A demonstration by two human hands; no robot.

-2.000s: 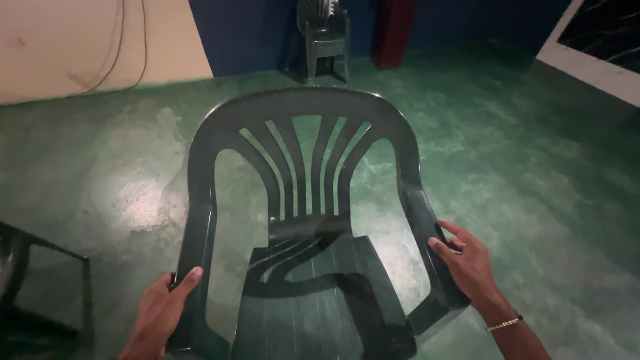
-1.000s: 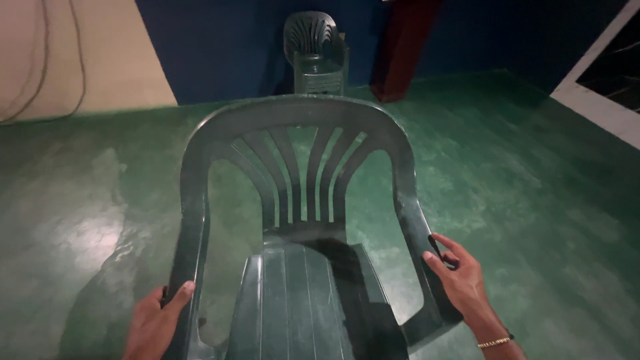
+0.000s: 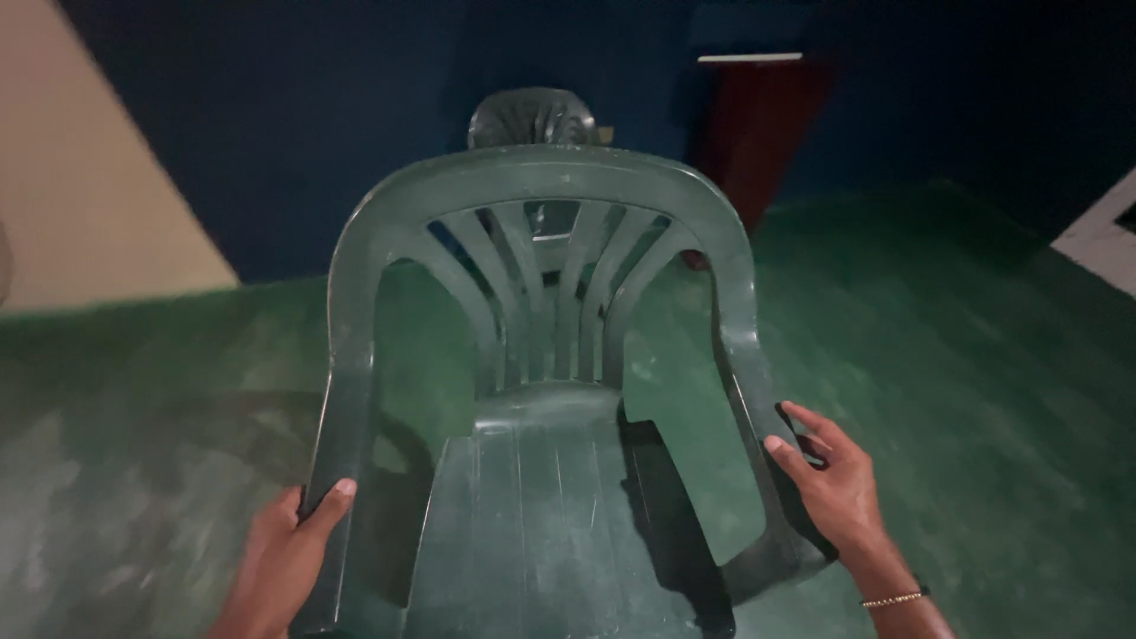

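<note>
A dark green plastic armchair (image 3: 546,524) fills the middle of the head view, its slatted back turned away from me and its seat toward me. My left hand (image 3: 297,541) grips the left armrest, thumb on top and fingers around the outer side. On the other armrest, my right hand (image 3: 825,475) has its thumb on the inner edge and its fingers at the outer edge; a beaded bracelet is on that wrist. The chair's legs are hidden from view.
Beyond the chair back, more plastic chairs (image 3: 532,117) stand by the dark blue wall (image 3: 355,115). A dark red upright object (image 3: 754,133) is right of them. A beige wall section (image 3: 98,177) is at left, above the green floor (image 3: 932,355).
The held chair, with both hands on its armrests, has come nearer to the chairs by the blue wall. The dark furniture at the lower left has left the view.
</note>
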